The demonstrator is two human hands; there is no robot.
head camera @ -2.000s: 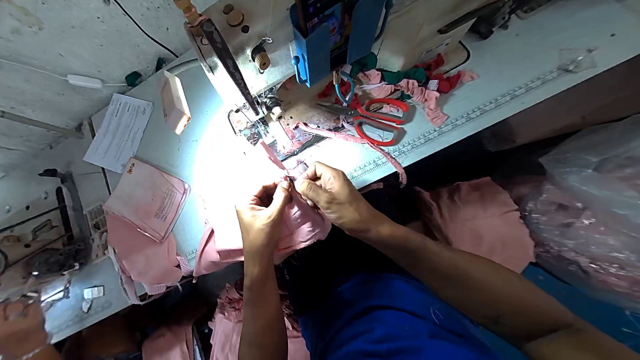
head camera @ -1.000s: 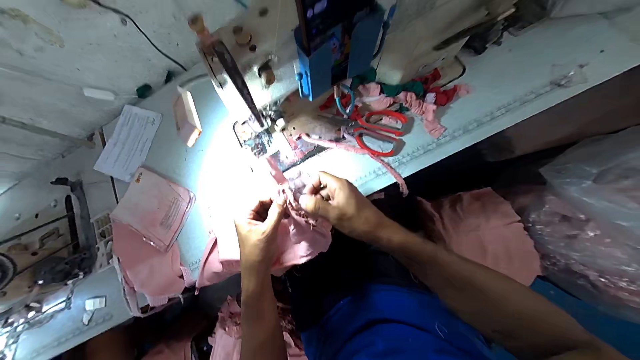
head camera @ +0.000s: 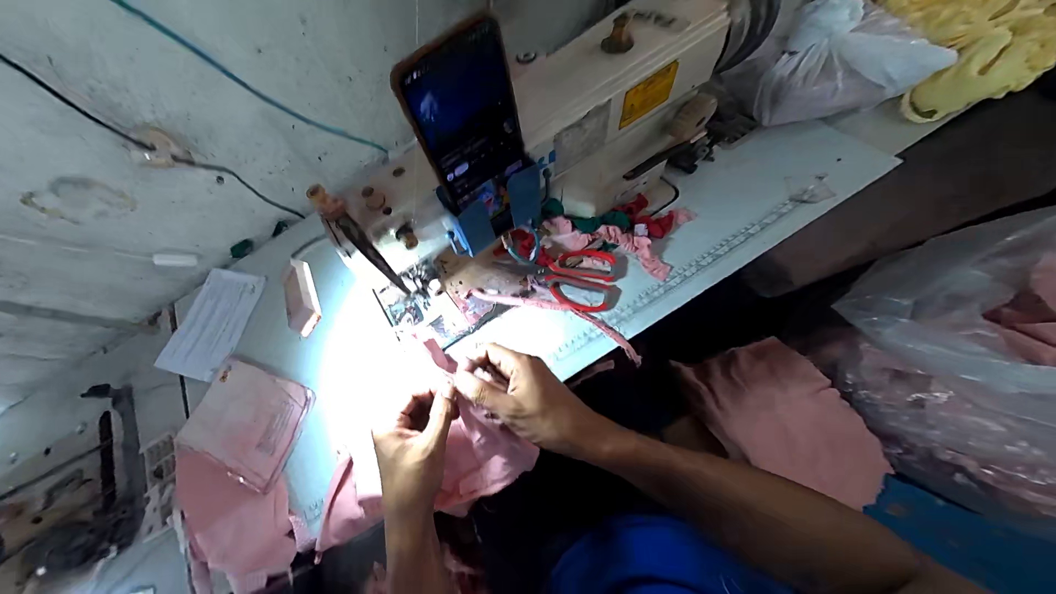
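Note:
My left hand [head camera: 417,441] and my right hand [head camera: 528,400] pinch a piece of pink fabric [head camera: 487,462] between thumbs and fingers, close together at the table's front edge. The cloth hangs over the edge below them, and its upper end reaches toward the lit needle area of a sewing machine [head camera: 421,297]. Red-handled scissors [head camera: 582,280] lie right of the needle area, with a narrow pink strip [head camera: 610,330] running past them. Glare hides part of the cloth on the left.
A phone [head camera: 462,115] stands in a blue holder at the machine. Gathered pink, red and green scraps [head camera: 652,247] lie behind the scissors. At left are a paper sheet [head camera: 210,322], a pink-edged stack [head camera: 247,425] and a small block [head camera: 303,299]. A plastic bag [head camera: 949,330] is at right.
Both hands stay at the pink fabric, with small shifts of the fingers. The view has tilted up, showing more of the machine and the wall.

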